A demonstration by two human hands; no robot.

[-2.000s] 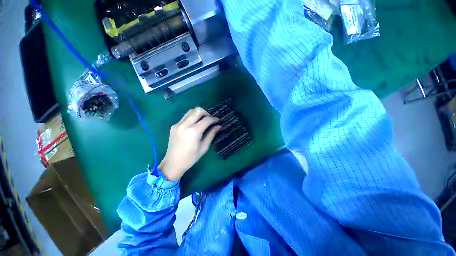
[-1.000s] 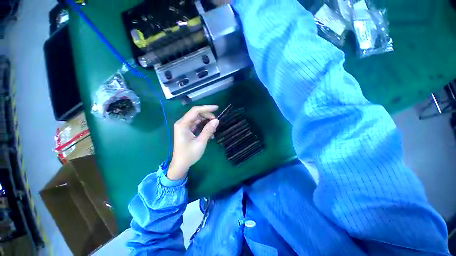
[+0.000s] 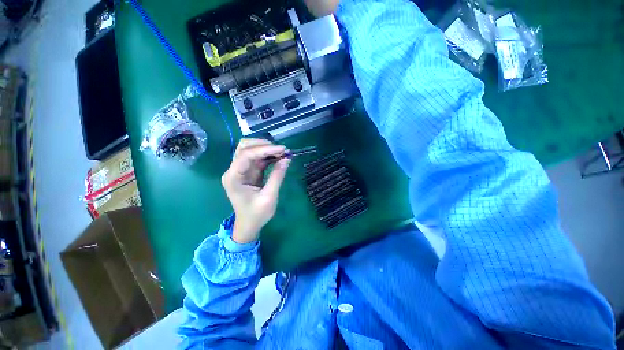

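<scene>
My left hand [image 3: 254,184] holds one thin dark component strip [image 3: 301,150] between thumb and fingertips, just in front of the silver machine [image 3: 277,102]. A row of dark strips [image 3: 335,191] lies on the green mat to the right of my left hand. The machine has a ribbed roller [image 3: 263,68] with a yellow guard strip [image 3: 256,48] along it. My right hand [image 3: 321,5] shows only as a small part at the top edge, by the machine's right end; its fingers are hidden.
A black tray [image 3: 204,31] with small bits sits behind the roller. A clear bag of dark parts [image 3: 179,142] lies left of the machine. Labelled clear bags [image 3: 510,51] lie at right. A blue coiled cord [image 3: 164,44] crosses the left side. An open cardboard box [image 3: 109,273] stands lower left.
My left hand has picked one strip off the row, lifted it and turned it nearly level, close to the machine's front. The whole view has shifted, so the bench appears further right.
</scene>
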